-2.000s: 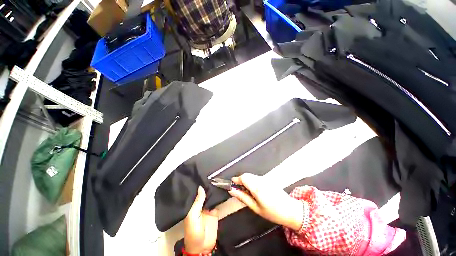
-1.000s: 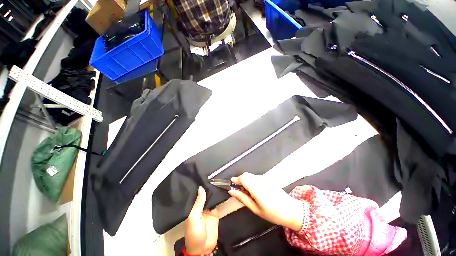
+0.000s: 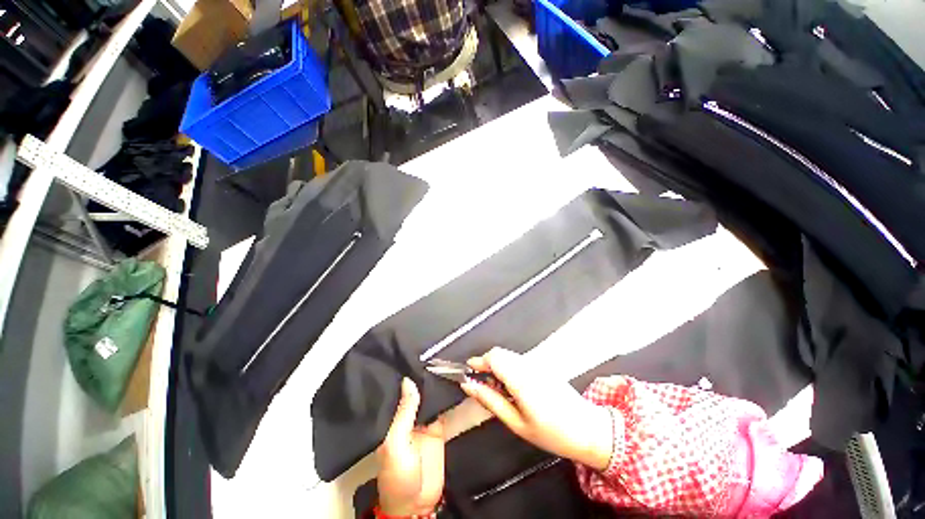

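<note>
A black garment panel lies slanted on the white table in front of me. A silver metal zip runs along it. My right hand holds thread snips, with their jaws at the near end of the zip. The snips look dark and silver, and I cannot tell if they touch the zip. My left hand grips the near edge of the panel, thumb on top and fingers partly hidden under the cloth.
Another zipped panel lies to the left. A large black panel stack covers the right side. A further panel with a zip lies near me. Blue crates stand beyond the table. A person in a plaid shirt is at the far side.
The panel and the far end of its zip have shifted slightly toward the left and near side. Both hands stay almost where they were, with the snips still at the near zip end.
</note>
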